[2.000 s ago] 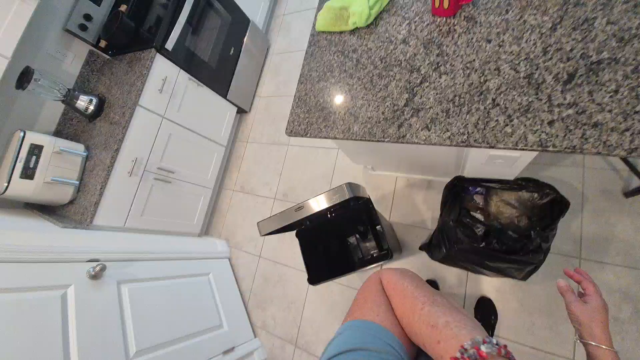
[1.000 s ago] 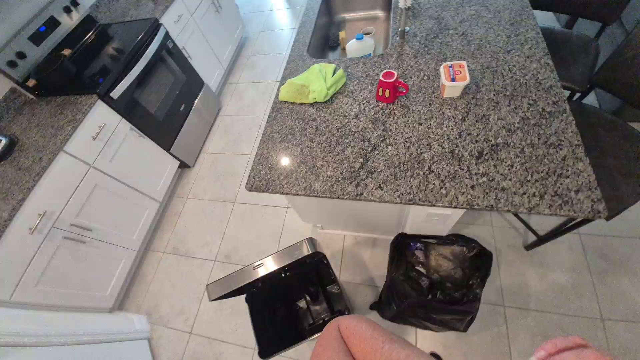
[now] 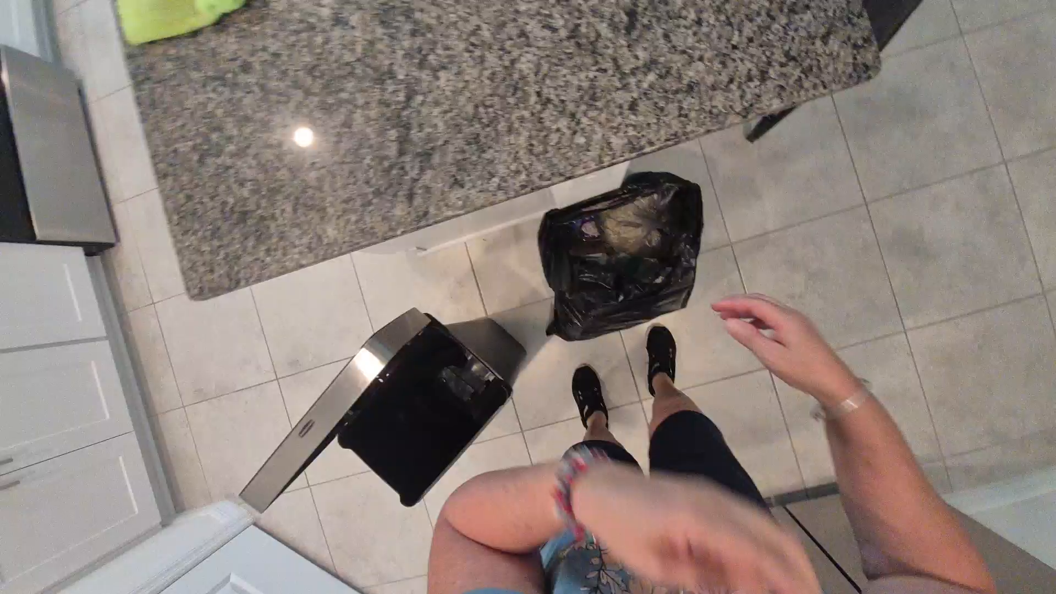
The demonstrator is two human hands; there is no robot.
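Note:
My left hand [image 3: 689,528], blurred by motion, crosses in front of my torso at the bottom, a beaded bracelet at its wrist; its finger shape is unclear. My right hand [image 3: 767,338] is empty, thumb apart from slightly bent fingers, just right of a black plastic garbage bag [image 3: 610,285] without touching it. The bag stands on the floor, its top open, with refuse visible inside. Left of it is a stainless-steel trash can [image 3: 487,346], its lid [image 3: 330,412] raised and its black interior showing.
A granite-topped kitchen island [image 3: 462,107] overhangs the floor behind the bag. A lime-green cloth [image 3: 173,16] lies at its far left corner. White cabinets [image 3: 66,412] line the left side, and a white door [image 3: 256,569] is at lower left. My feet in black shoes [image 3: 590,392] stand near the bag.
The view has swung down from the island top toward my body and feet. My left hand has come across in front of my torso. The bag and trash can stay side by side, lid still raised.

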